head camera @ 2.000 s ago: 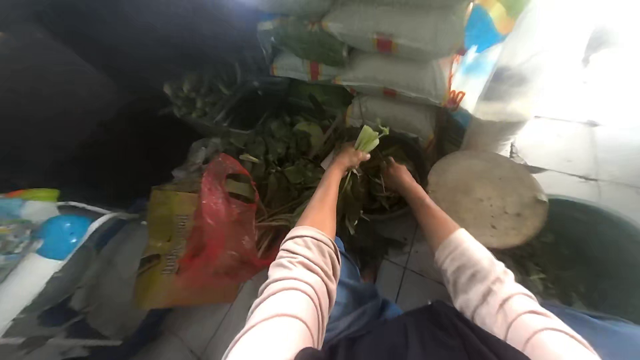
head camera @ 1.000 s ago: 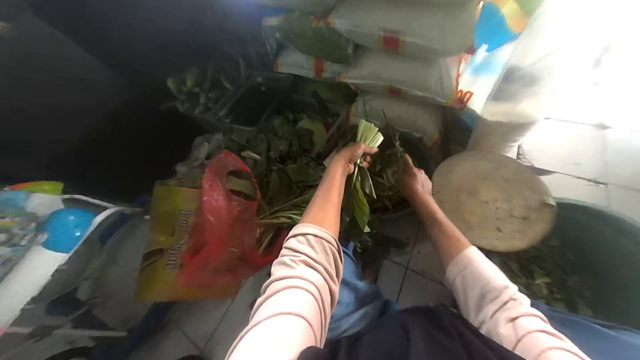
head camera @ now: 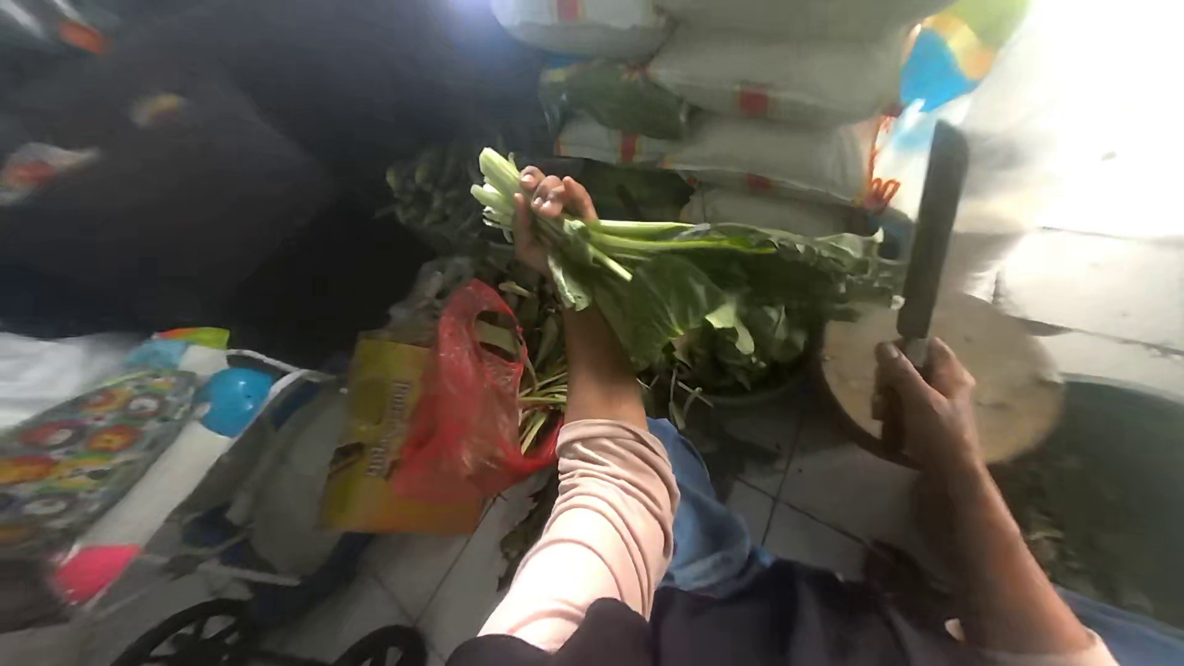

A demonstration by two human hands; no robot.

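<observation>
My left hand grips a bunch of leafy green vegetables near its pale cut stems, which point to the upper left. The leaves spread rightward over a heap of greens. In my right hand is a knife with a broad blade, held by its handle with the blade pointing up. That hand is over the right-centre part of a round wooden chopping block. The leaf tips reach close to the blade; whether they touch it cannot be told.
Stacked white sacks stand behind the greens. A red plastic bag with stems and a yellow printed bag lie left of my left arm. A large green tub is at the right, a stroller at the lower left.
My left hand has raised the bunch, its leaves now stretching rightward. My right hand has moved from the greens to over the chopping block and now holds a knife.
</observation>
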